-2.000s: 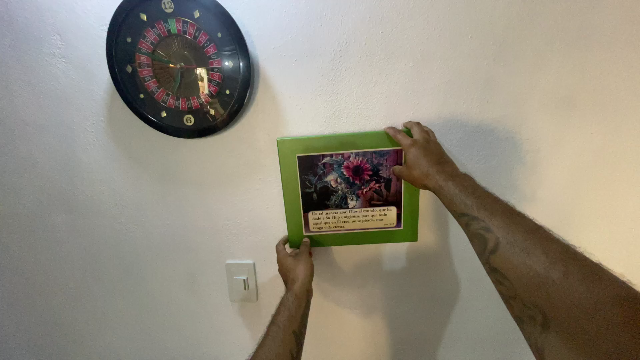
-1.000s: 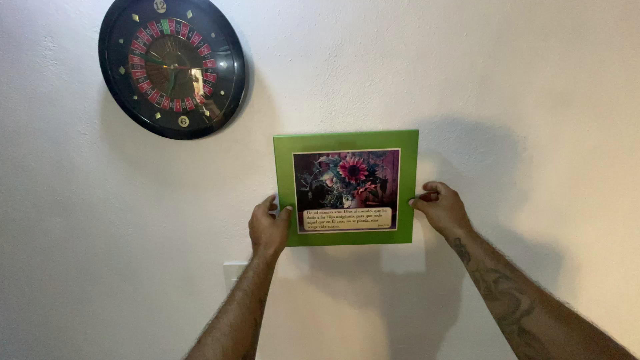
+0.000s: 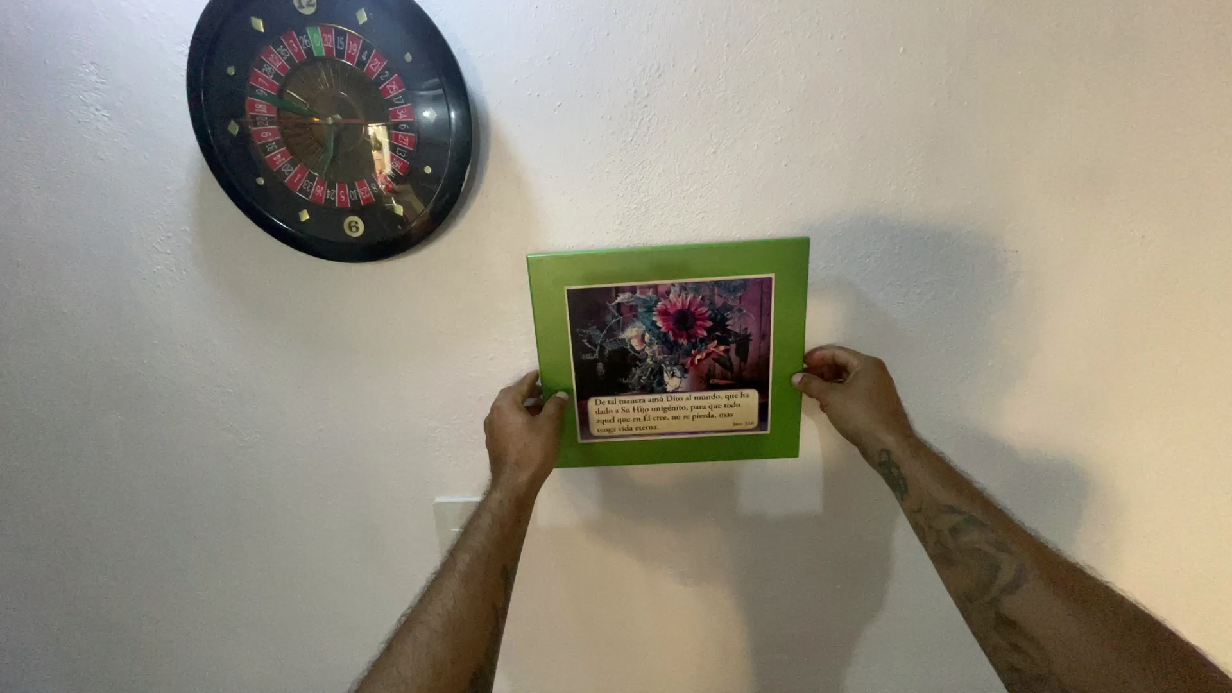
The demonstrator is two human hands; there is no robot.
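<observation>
A green-bordered picture plaque [image 3: 674, 260] with a flower print and a panel of writing is upright in front of the white wall, tilted very slightly. My left hand [image 3: 525, 428] grips its lower left edge, thumb on the front and fingers behind. On the opposite side, my right hand [image 3: 852, 390] pinches the right edge between thumb and fingers, a little below mid-height. The back of the plaque is hidden, so I cannot tell whether it touches the wall or a hanger.
A round black roulette-style wall clock [image 3: 332, 231] hangs at the upper left of the plaque. A white wall switch plate [image 3: 450, 520] is partly hidden behind my left forearm. Shadows of my arms fall on the wall [image 3: 1011, 173].
My right hand has moved from the plaque's upper right corner down to its right edge. My left hand has gone from the bottom left corner up to the left edge.
</observation>
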